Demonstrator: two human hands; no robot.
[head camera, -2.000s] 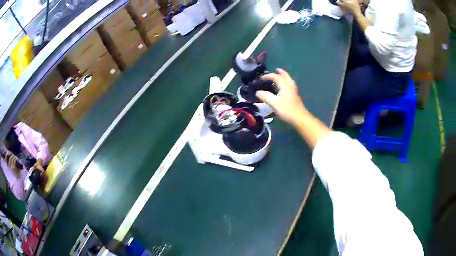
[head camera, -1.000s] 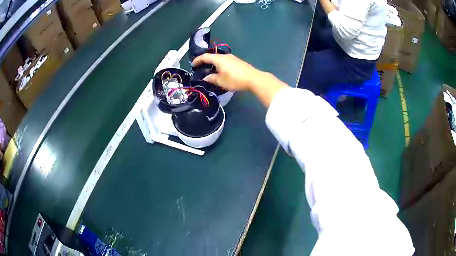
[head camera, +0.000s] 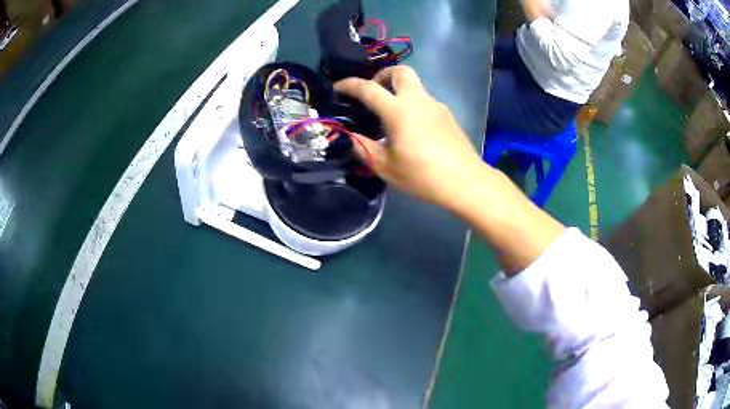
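Observation:
An open white-and-black camera unit stands on the green bench, its white ball shell (head camera: 308, 238) below and its white bracket (head camera: 210, 172) on the left. Its black cover half (head camera: 260, 132) is tipped open and shows a silvery module (head camera: 294, 132) and red, blue and yellow wires. Another black housing (head camera: 340, 36) with red and blue wires is just behind it. My right hand (head camera: 408, 136) reaches in from the right, thumb and fingers around a dark housing behind the front unit. The hand hides much of that housing. My left hand is not in view.
The green bench (head camera: 352, 319) has a pale strip (head camera: 120, 192) running along its left part and an edge on the right. Beyond it a person in white (head camera: 560, 52) sits on a blue stool (head camera: 540, 148). Cartons (head camera: 672, 268) with white-and-black parts stand at the right.
The view has come closer and shifted, so the camera units look larger. My right hand stays around the dark housing. The cartons on the left have mostly left the picture.

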